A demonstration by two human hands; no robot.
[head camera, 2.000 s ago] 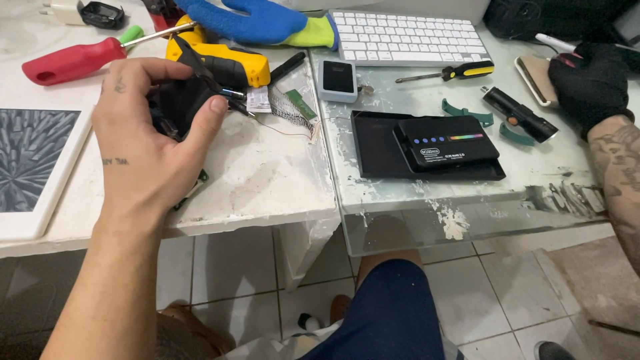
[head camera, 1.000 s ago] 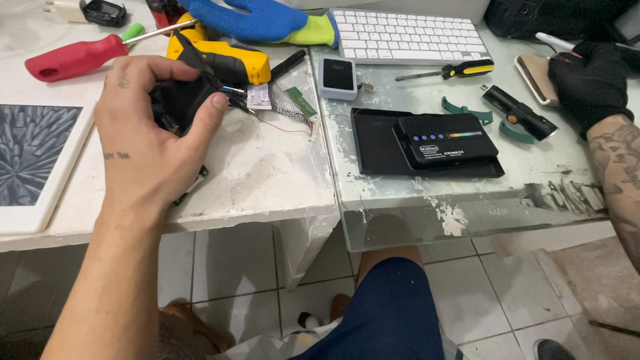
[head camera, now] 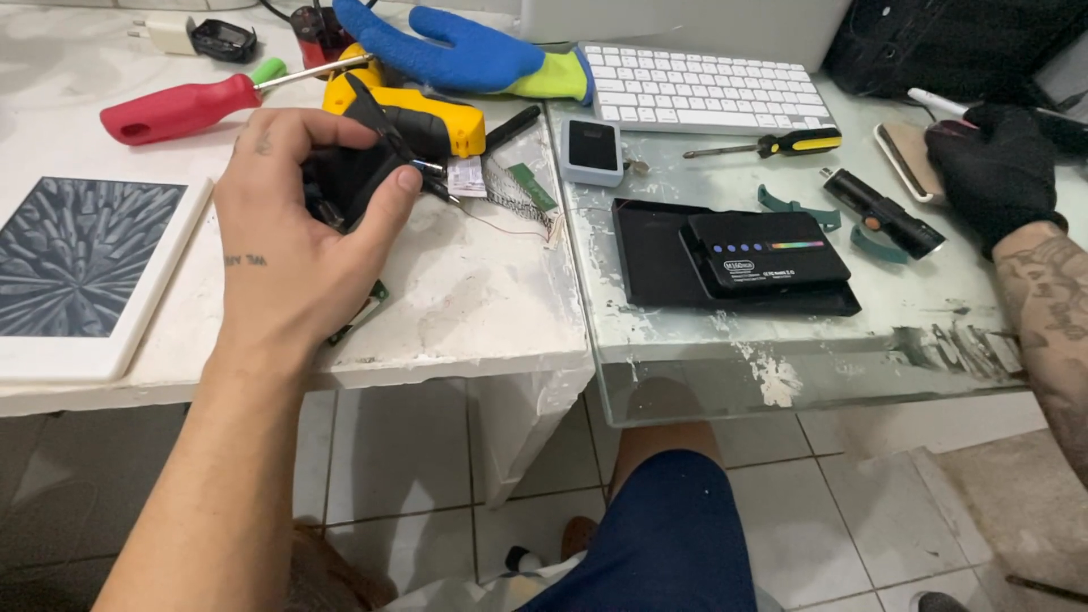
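Note:
My bare left hand (head camera: 297, 204) holds a black plastic object (head camera: 348, 178) between thumb and fingers over the white table; its exact kind is unclear. A green circuit board (head camera: 361, 313) shows partly under that hand. On the right, my right hand (head camera: 990, 170) wears a black glove and rests on a phone-like device with a tan back (head camera: 911, 160); whether it grips it is hard to see. Between the hands a black LED light panel (head camera: 765, 255) lies on a black tray (head camera: 650, 255). A black flashlight (head camera: 884, 212) lies near the gloved hand.
A red-handled screwdriver (head camera: 178, 110), a yellow and black tool (head camera: 433, 115), a blue work glove (head camera: 459, 55) and a white keyboard (head camera: 705, 89) line the back. A white-framed tablet (head camera: 93, 272) lies left. A yellow-and-black screwdriver (head camera: 799, 143) and a small grey box (head camera: 591, 151) sit before the keyboard.

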